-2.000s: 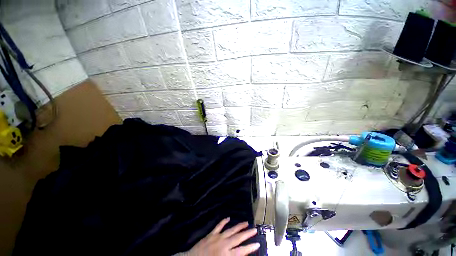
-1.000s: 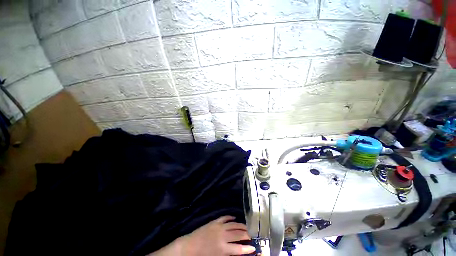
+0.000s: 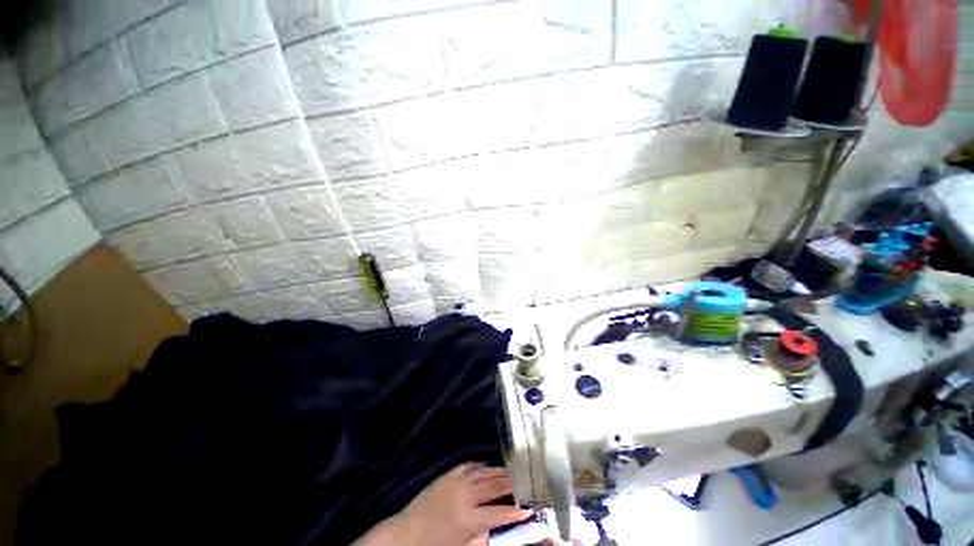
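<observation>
Black fabric (image 3: pixel 267 427) lies in a large heap left of the off-white sewing machine head (image 3: pixel 662 411) and reaches its left end. My left hand (image 3: pixel 454 510) is at the bottom edge, palm down on the fabric, fingers slightly apart and pointing toward the needle area. Its wrist is cut off by the frame. A small skin-coloured patch (image 3: pixel 558 542) shows at the bottom edge below the machine head; it may be a fingertip of my right hand, the rest being out of frame. The needle and fabric edge are hidden or cut off.
Blue-handled snips (image 3: pixel 756 486) lie under the arm. A blue-green container (image 3: pixel 712 312) and a red-topped knob (image 3: pixel 797 344) are on the head. Two black thread cones (image 3: pixel 767 82) stand behind. A screwdriver (image 3: pixel 374 279) is upright by the white brick wall (image 3: pixel 470 160). Brown board (image 3: pixel 85 320) is at left.
The view has shifted right, so the machine and cones appear further left. My left hand stays on the fabric beside the machine head. A skin-coloured patch now shows below the head.
</observation>
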